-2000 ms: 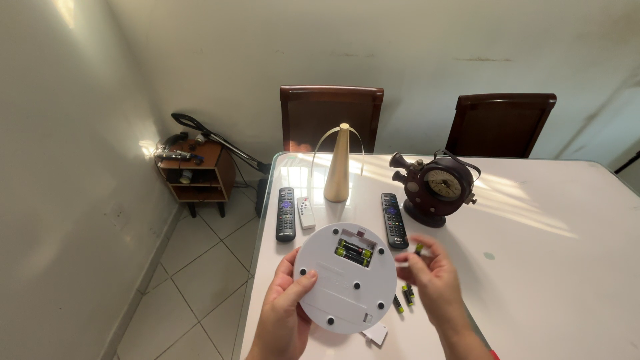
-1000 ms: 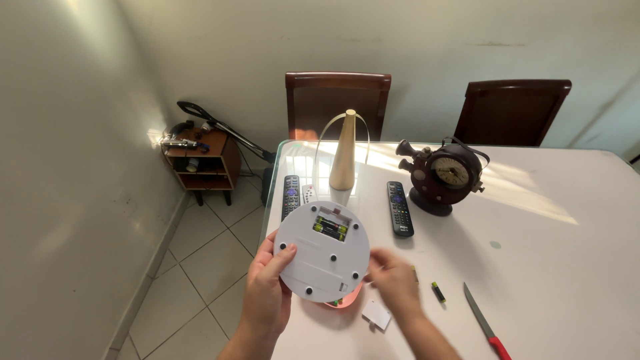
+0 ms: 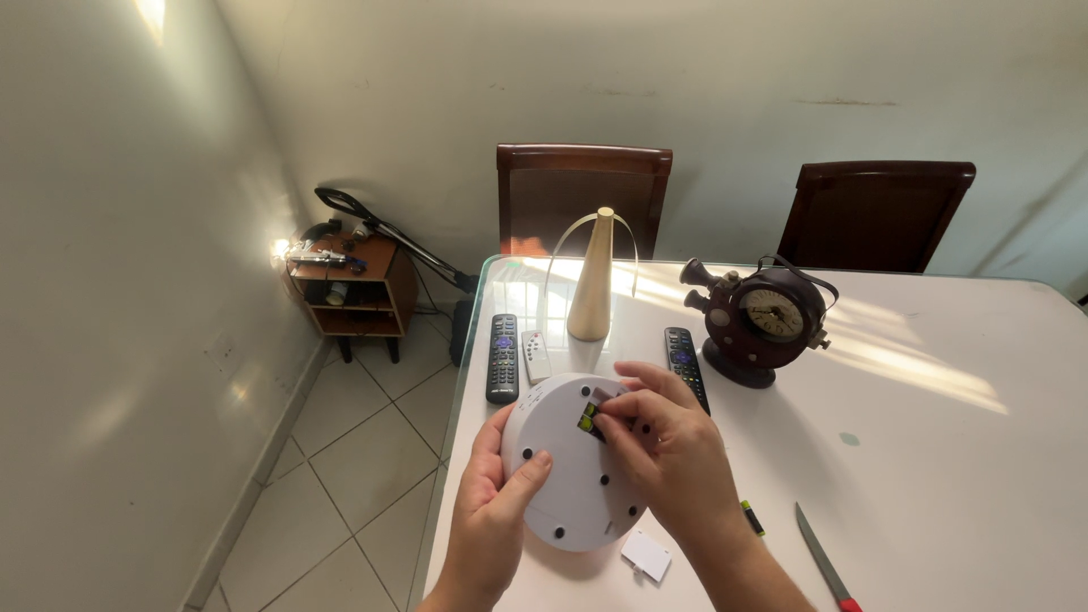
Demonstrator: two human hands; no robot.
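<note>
My left hand (image 3: 493, 501) grips the left edge of a round white plastic device (image 3: 565, 484), its underside with small black feet facing up. My right hand (image 3: 671, 442) has its fingertips at the battery compartment, where green-and-black batteries (image 3: 588, 418) show; whether the fingers pinch a battery cannot be seen. A white battery cover (image 3: 646, 556) lies on the table below the device. Another green-and-black battery (image 3: 752, 518) lies beside my right forearm.
On the white table (image 3: 926, 476) are a knife (image 3: 821, 552), two black remotes (image 3: 503, 357) (image 3: 685, 365), a small white remote (image 3: 536, 356), a gold cone-shaped object (image 3: 592, 285) and a dark red clock (image 3: 769, 319). Two wooden chairs (image 3: 585, 191) stand behind; a small cabinet (image 3: 361, 289) is at left.
My right hand has moved from beside the device's lower right edge up to its battery compartment. My left hand still holds the device.
</note>
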